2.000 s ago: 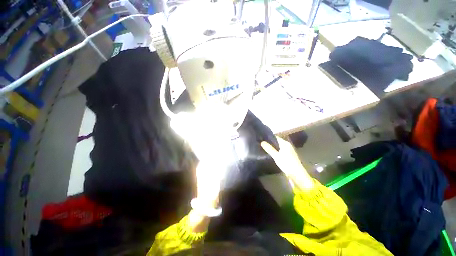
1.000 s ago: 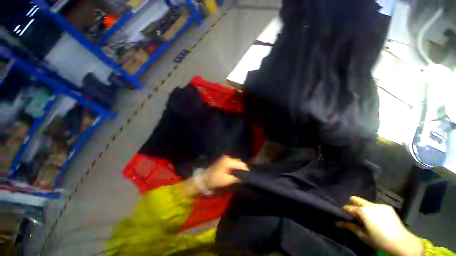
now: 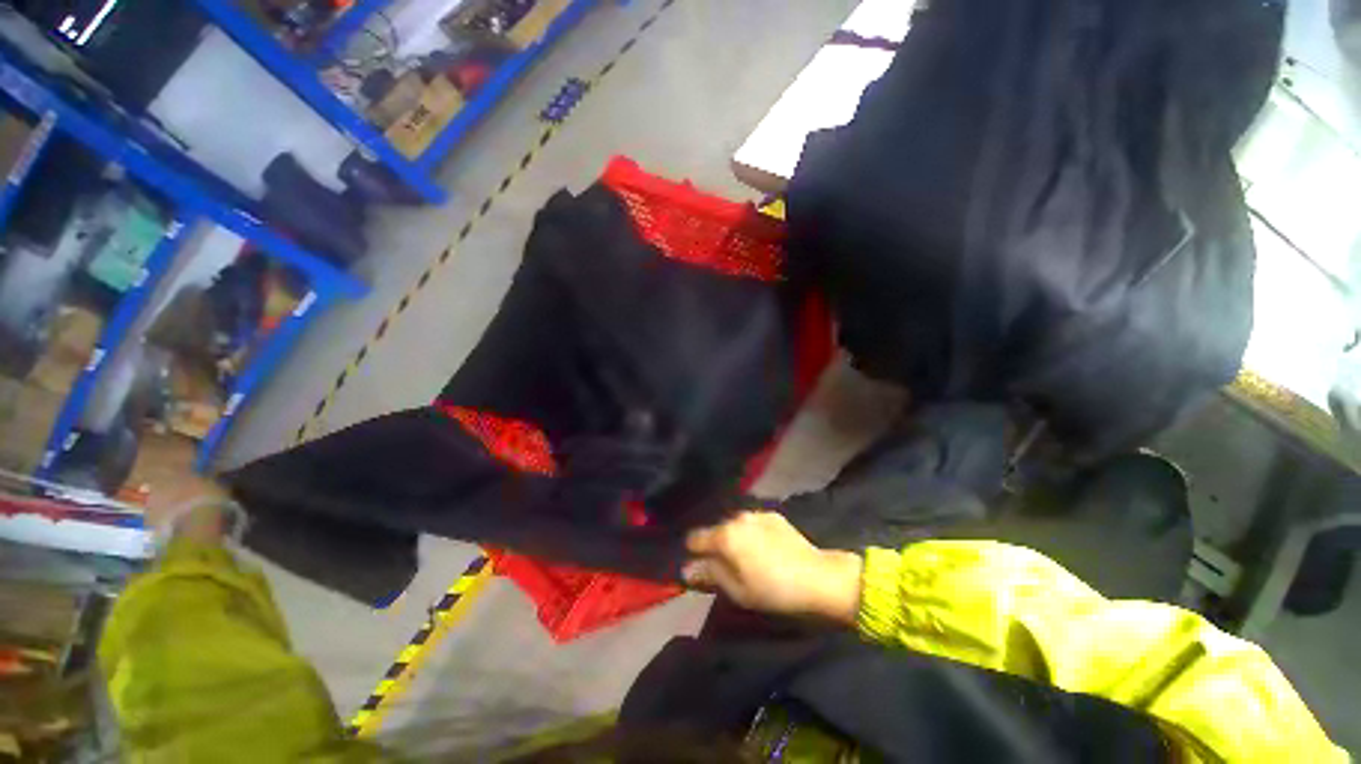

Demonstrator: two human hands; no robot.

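A black garment piece point(image 3: 493, 500) is stretched low over the near side of the red plastic crate point(image 3: 575, 597). My left hand point(image 3: 194, 511), blurred at the far left, is at the piece's left end and appears to hold it. My right hand point(image 3: 761, 564) grips its right end near the middle of the view. More black pieces point(image 3: 627, 321) lie in and over the crate. A long black stack of workpieces point(image 3: 1030, 209) hangs over the end of the white table point(image 3: 828, 112).
Blue shelving point(image 3: 246, 224) with boxes stands at upper left. The grey floor has yellow-black tape point(image 3: 426, 634). More black cloth point(image 3: 836, 679) covers my lap. The machine table's edge point(image 3: 1284, 411) is at right.
The view has swung left from the sewing machine to the crate. Since one second ago, my left hand has moved far left and my right hand left, with the black piece now stretched over the crate.
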